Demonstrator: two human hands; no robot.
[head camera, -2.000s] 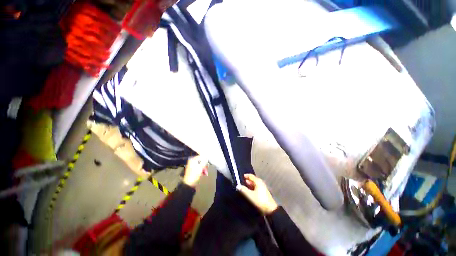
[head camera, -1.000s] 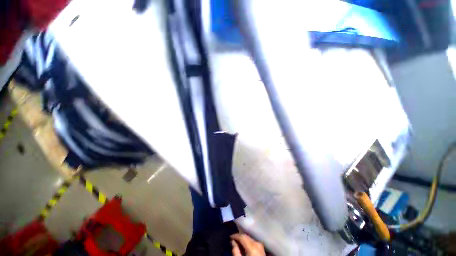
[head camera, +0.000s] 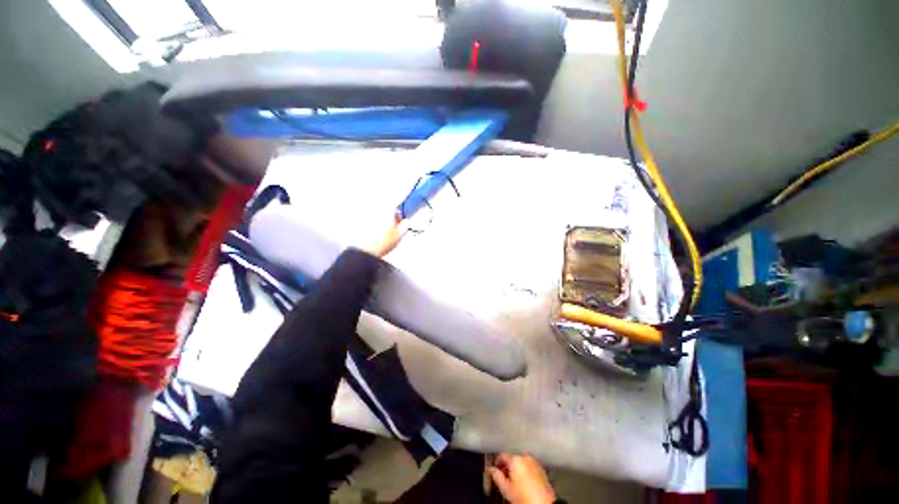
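Note:
My left hand reaches across the grey padded arm to the end of the blue bar, beside a thin dark cord loop. Whether its fingers hold the cord is too small to tell. My right hand is low at the table's front edge, fingers bent; a small brownish thing seems to be at its fingertips. Black-and-white fabric strips lie on the white table under the padded arm, their ends at the front edge. My left sleeve hides part of them.
A steam iron with an orange-yellow handle stands by a metal iron rest at the right. Black-handled scissors lie at the right corner. A yellow hose hangs behind. Bundled strips and dark garments are at the left.
The view has swung up and right, showing the window and back wall. My left hand, out of view one second ago, now reaches over the padded arm. My right hand stays near the front edge.

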